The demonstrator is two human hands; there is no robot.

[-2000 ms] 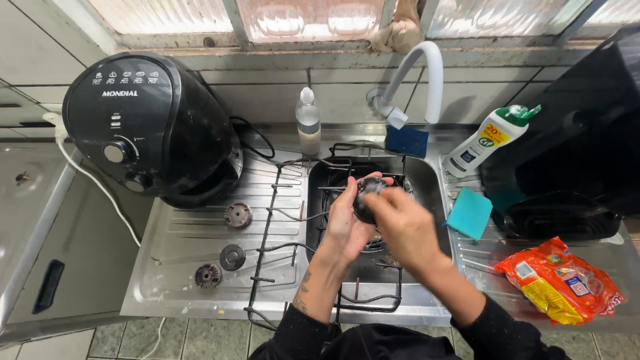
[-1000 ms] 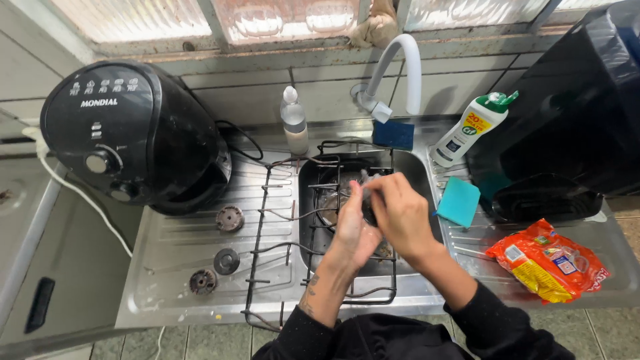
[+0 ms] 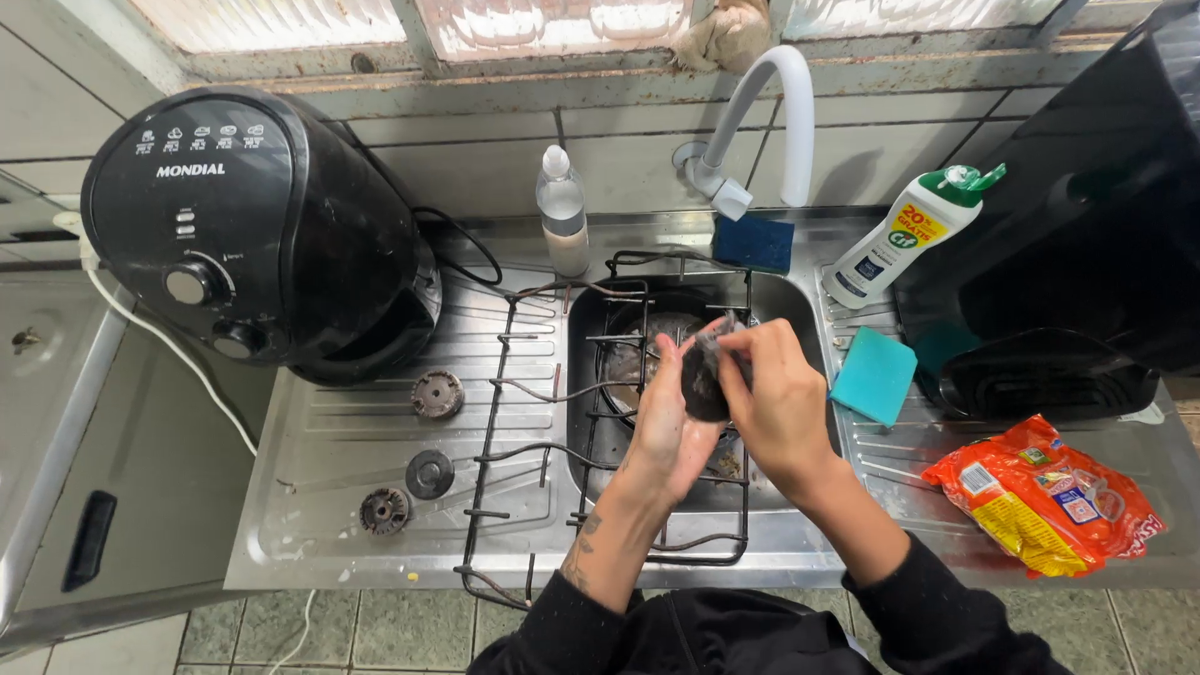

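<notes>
My left hand [image 3: 667,422] holds a dark round burner cap [image 3: 703,382] over the sink basin [image 3: 814,375]. Pinched in the fingers of my right hand [image 3: 773,398] is a grey scouring pad [image 3: 720,339], pressed to the cap's upper edge; it looks like steel wool. Beneath both hands a black wire stove grate [image 3: 562,394] lies across the basin and the left drainboard. Inside the basin sits a pan-like round item [image 3: 623,361], partly hidden by the grate. Two burner heads [image 3: 437,395] [image 3: 385,511] and another dark cap [image 3: 430,474] rest on the left drainboard.
A black Mondial air fryer [image 3: 234,225] stands at left. Behind the basin are a clear bottle [image 3: 562,211], a white faucet [image 3: 797,122] and a blue sponge [image 3: 753,244]. To the right are a Cif bottle [image 3: 900,239], a turquoise sponge [image 3: 874,375], an orange packet [image 3: 1055,497] and a black appliance [image 3: 1059,234].
My right hand's fingers have shifted on the cap, and the grey pad now shows at its upper edge. My left hand still holds the cap over the basin.
</notes>
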